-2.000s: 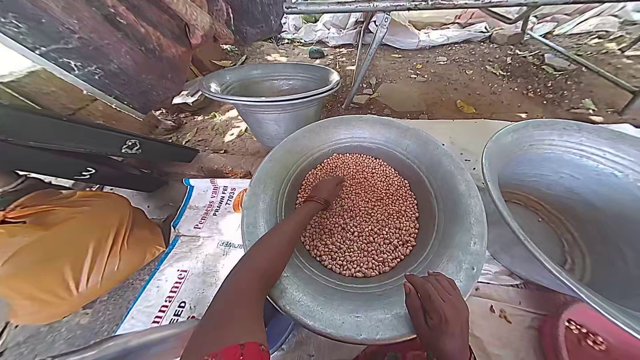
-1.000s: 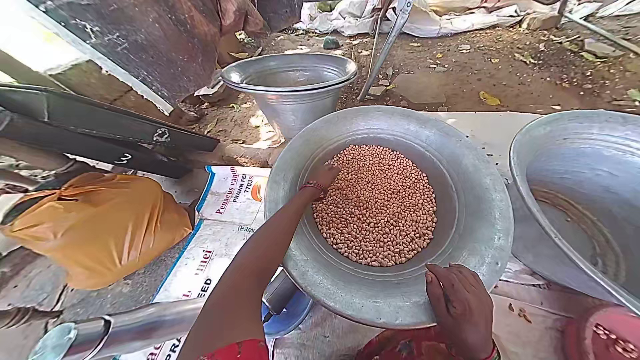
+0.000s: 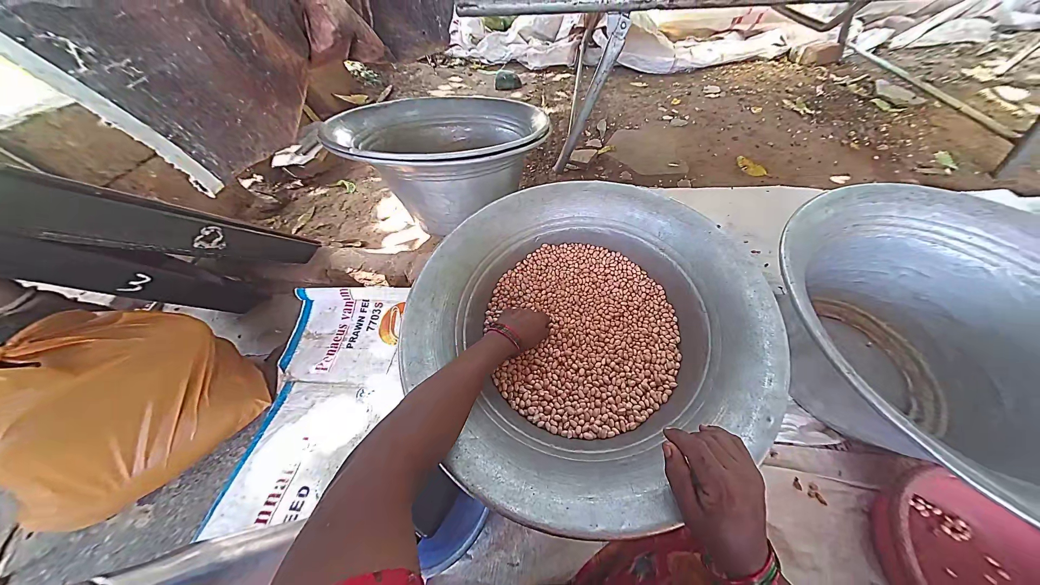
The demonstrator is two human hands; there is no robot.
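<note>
A wide metal basin (image 3: 585,496) with a broad rim holds a layer of pinkish-brown peanuts (image 3: 597,349). Into the left part of the peanuts reaches my left hand (image 3: 526,327), a red bangle on its wrist; its fingertips are hidden, so its grasp is unclear. My right hand (image 3: 719,487) rests on the near right rim of the basin, fingers curled, and its fingertips are partly hidden.
Another large metal basin (image 3: 991,301) stands at the right, above a red container (image 3: 942,528) with some peanuts on it. Nested metal basins (image 3: 455,179) stand behind. An orange bag (image 3: 122,406) and a printed feed sack (image 3: 333,406) lie left.
My left hand has shifted within the peanuts, its fingers now deeper or more curled. The right hand remains at the near right rim. The view has swung somewhat.
</note>
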